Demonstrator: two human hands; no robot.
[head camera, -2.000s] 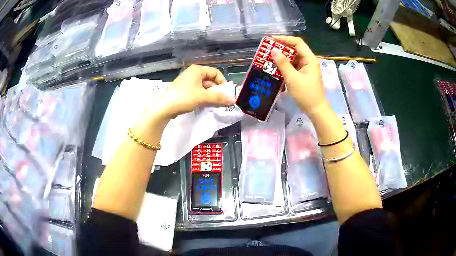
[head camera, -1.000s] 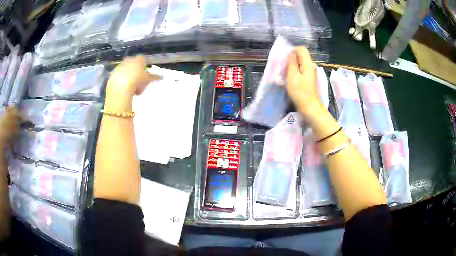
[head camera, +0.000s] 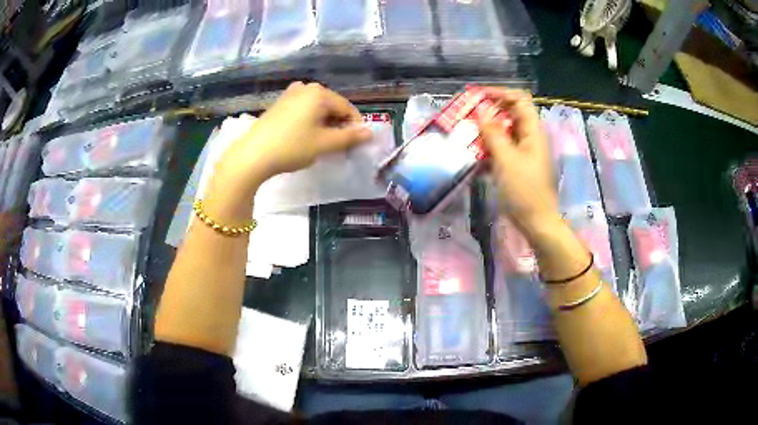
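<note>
My right hand (head camera: 519, 158) holds a bare red-and-black phone (head camera: 445, 149), tilted, above the clear blister tray (head camera: 366, 371). My left hand (head camera: 312, 133) pinches the end of a milky protective bag (head camera: 332, 173) just left of the phone; bag and phone look apart. The tray's front left pocket has no phone and shows a white label (head camera: 367, 332). A bagged phone (head camera: 450, 303) lies in the pocket beside it. The red end of another phone (head camera: 382, 119) shows behind the held bag.
A stack of empty bags (head camera: 280, 241) lies left of the tray, and another white bag (head camera: 273, 357) nearer me. A tray of bagged phones (head camera: 79, 266) stands at the left. Stacked full trays (head camera: 332, 58) and a small fan (head camera: 602, 25) are at the far side, behind a wooden strip (head camera: 598, 107).
The bagged phone has left my right hand, which now holds a bare phone. The front left pocket has lost its phone. My left hand has moved right with a bag. Another person's hand has left the left edge.
</note>
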